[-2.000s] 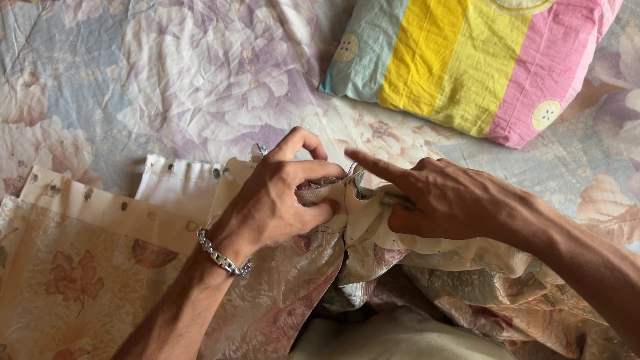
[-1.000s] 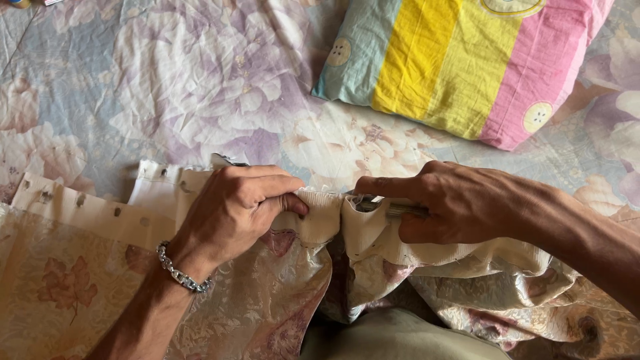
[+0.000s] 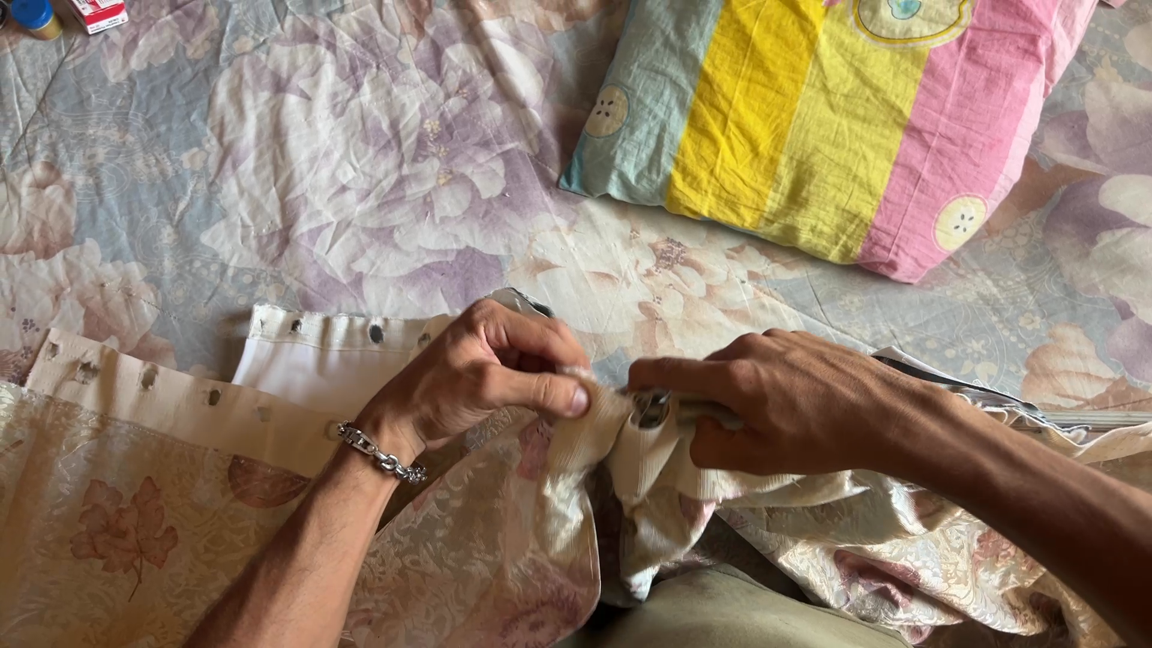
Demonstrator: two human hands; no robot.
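Observation:
A floral curtain (image 3: pixel 477 540) with a cream heading band (image 3: pixel 171 387) lies bunched across my lap. Dark-rimmed holes run along the band. My left hand (image 3: pixel 499 378), with a chain bracelet at the wrist, pinches the band's upper edge between thumb and fingers. Close to its right, my right hand (image 3: pixel 765 396) grips the gathered band around what looks like a metal rod, mostly hidden by cloth and fingers. A hole with a grey metallic edge (image 3: pixel 650 412) shows just left of the right fingers. A white strip with similar holes (image 3: pixel 315 351) lies behind the left wrist.
A striped pillow (image 3: pixel 792 117) rests on the floral bedsheet (image 3: pixel 378 180) at the upper right. A small blue-capped container (image 3: pixel 36 16) and a red and white box (image 3: pixel 99 13) are at the upper left corner. My clothed knee (image 3: pixel 729 612) is at the bottom.
My left hand was at the hole close by the right fingers, moved left along the band, and is now back nearer the right hand, pinching the raised edge. The right hand keeps its grip.

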